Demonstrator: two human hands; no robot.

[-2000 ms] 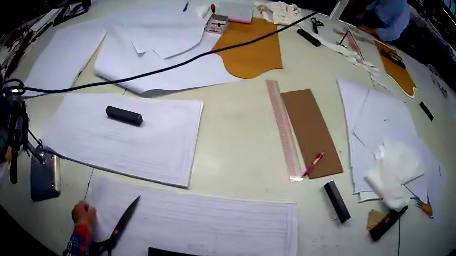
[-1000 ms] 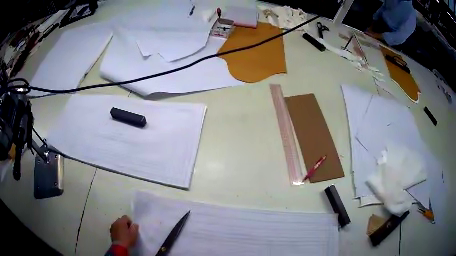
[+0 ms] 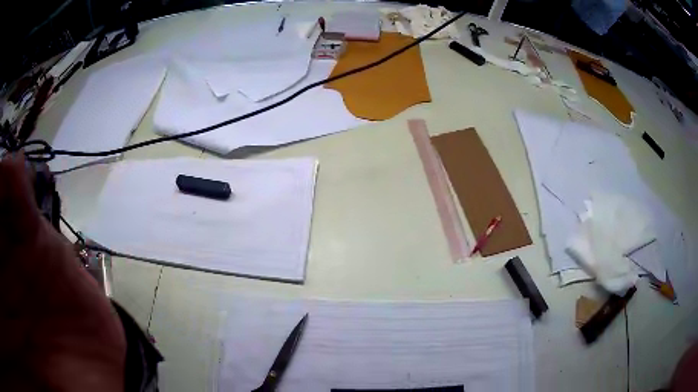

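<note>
My left hand (image 3: 57,306) is large, blurred and very close at the left edge, cut off; its fingers cannot be made out. A blurred reddish shape at the lower right edge looks like part of my right hand (image 3: 689,371). The near white stack (image 3: 421,337) lies at the bottom of the view, with shears (image 3: 287,354) on its left part, blades pointing up and handles out of view. A dark bar (image 3: 398,389) shows at the bottom edge. Another white stack (image 3: 252,237) lies behind, with a black weight (image 3: 203,187) on it.
The cutting machine at far left is mostly hidden behind my left hand; its black cable (image 3: 229,121) crosses the table. A brown board (image 3: 482,191), pinkish ruler (image 3: 438,191), dark bar (image 3: 526,287), white sheets (image 3: 574,168) and mustard pieces (image 3: 390,80) lie around.
The near white stack has shifted right along the table with the shears on it. My left hand has left the stack's left edge and now looms close to the camera.
</note>
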